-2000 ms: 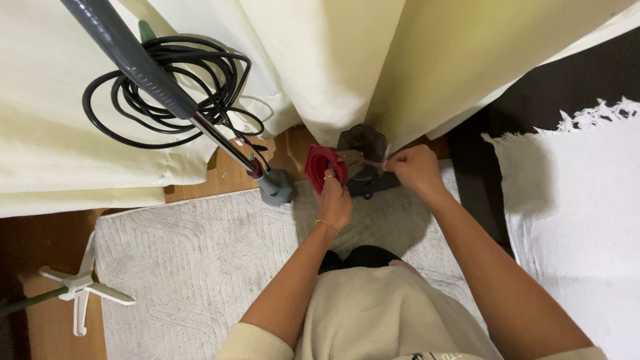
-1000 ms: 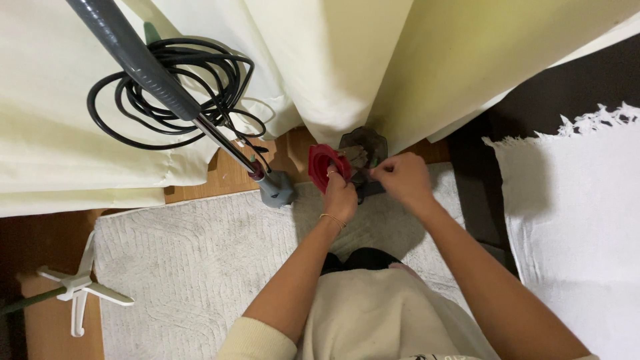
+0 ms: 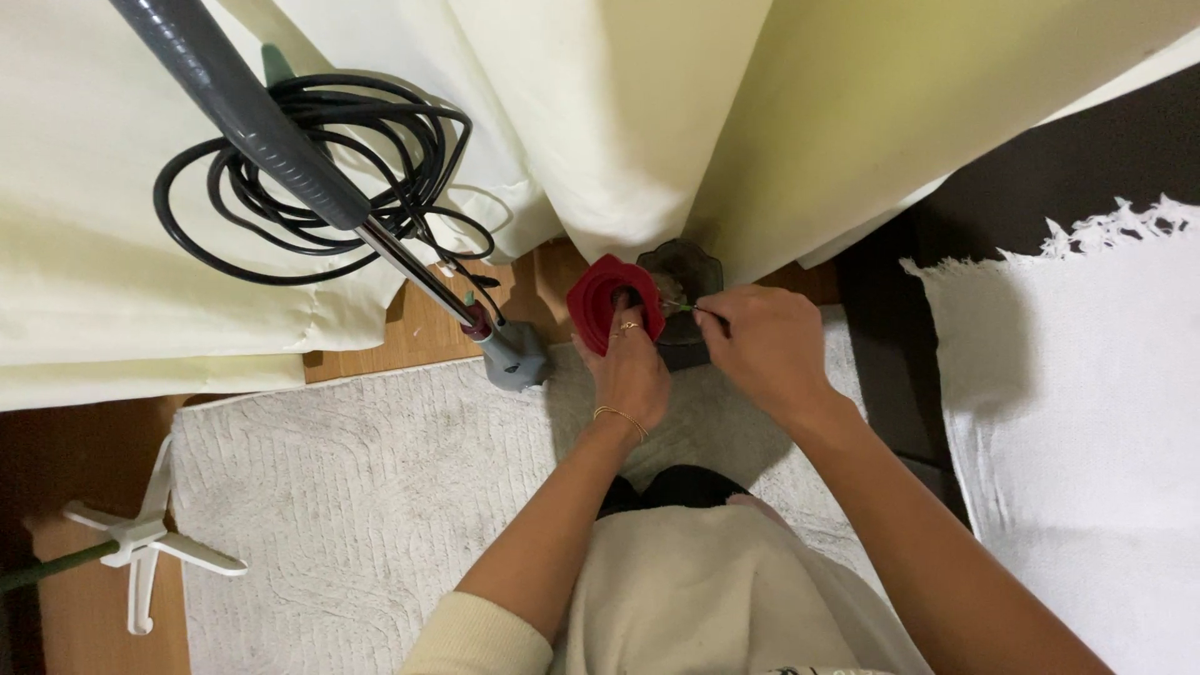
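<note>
My left hand [image 3: 630,361] holds a red cup-shaped part [image 3: 607,298], its thumb inside the hollow. Just right of it, a dark translucent container [image 3: 698,267] with greyish matter [image 3: 667,289] in it stands below the curtain. Between the fingertips of my right hand [image 3: 764,342] is a thin implement [image 3: 689,307] with a green spot, its tip pointing left at the greyish matter. The implement's far end is too small to make out.
A vacuum cleaner's grey handle [image 3: 272,131] and metal tube rise at the left beside a coiled black cable [image 3: 347,150]. Curtains [image 3: 600,112] hang ahead. A pale rug [image 3: 356,506], a white stand base [image 3: 141,539] and a fringed white cloth [image 3: 1087,394] lie around.
My right hand has shifted slightly in front of the dark container. My left hand keeps its hold on the red part.
</note>
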